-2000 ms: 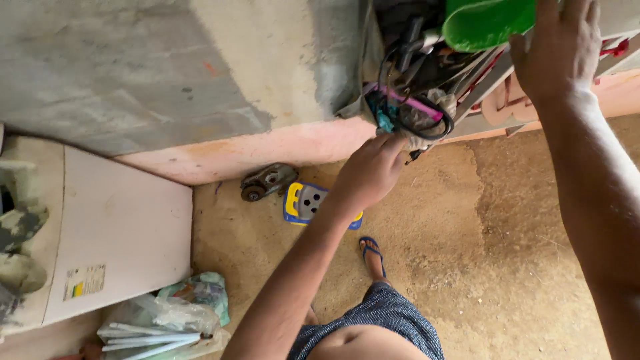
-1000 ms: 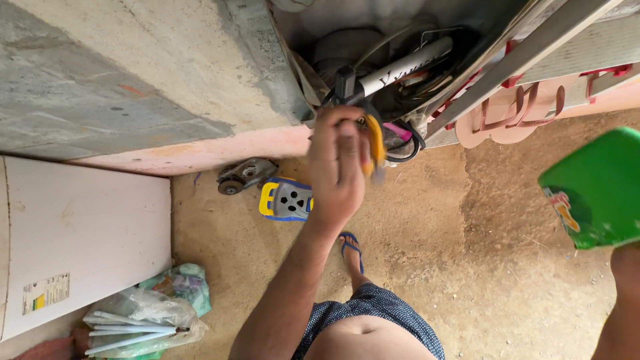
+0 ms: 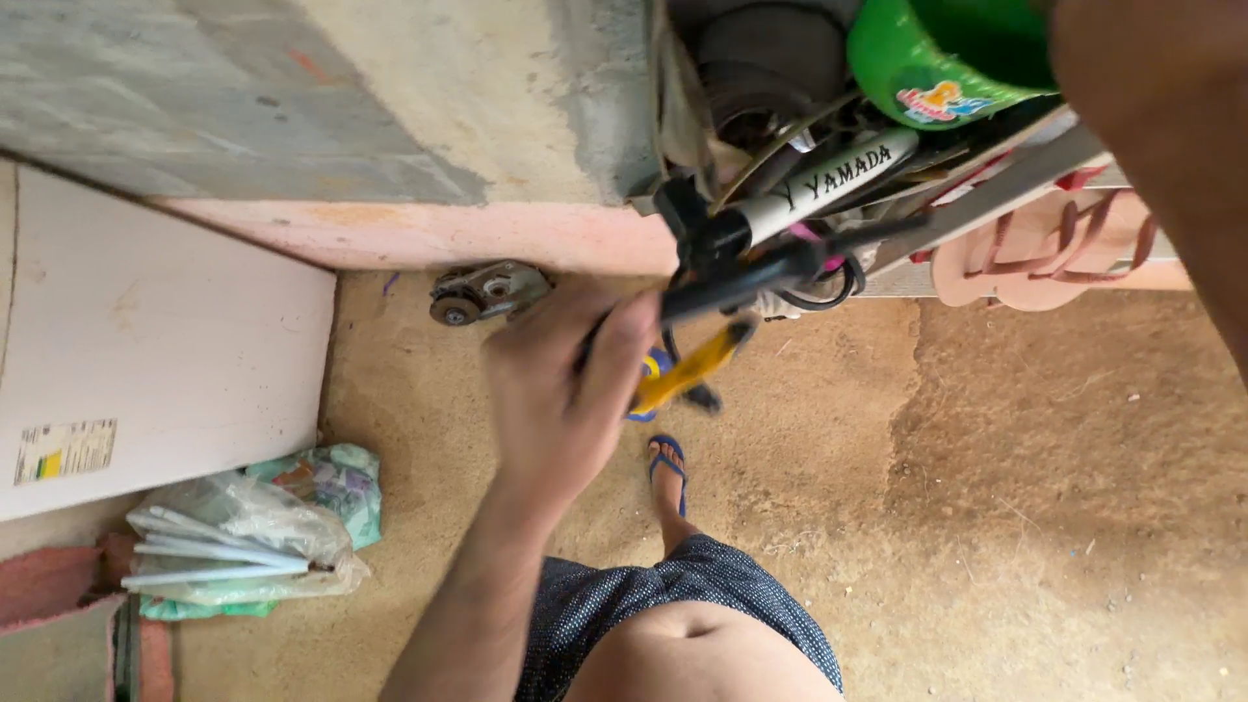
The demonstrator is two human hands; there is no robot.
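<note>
My left hand (image 3: pixel 575 390) is closed around several tools, blurred by motion: a dark rod-like tool (image 3: pixel 741 283) and a yellow-and-black handled tool (image 3: pixel 692 369). They stick out to the right, over the floor and in front of the shelf. Of my right arm (image 3: pixel 1150 127) only a blurred part shows at the upper right; the fingers are out of sight or hidden. Beside it, a green plastic bucket (image 3: pixel 936 73) lies tilted on the cluttered shelf. Just below the bucket is a white tube (image 3: pixel 829 185) bearing printed letters, among cables and dark parts.
Pink flip-flops (image 3: pixel 1043 249) hang at the shelf's side. A metal part with a wheel (image 3: pixel 487 292) lies on the floor by the wall. At left stand a white appliance (image 3: pixel 166 341) and plastic bags (image 3: pixel 253 536) with white tubes. A blue-and-yellow object (image 3: pixel 651 375) is partly hidden behind my left hand.
The green bucket, held out at the right a second ago, is now over the shelf. My left hand has moved away from the shelf with tools in it; two seconds ago it was reaching among the cables.
</note>
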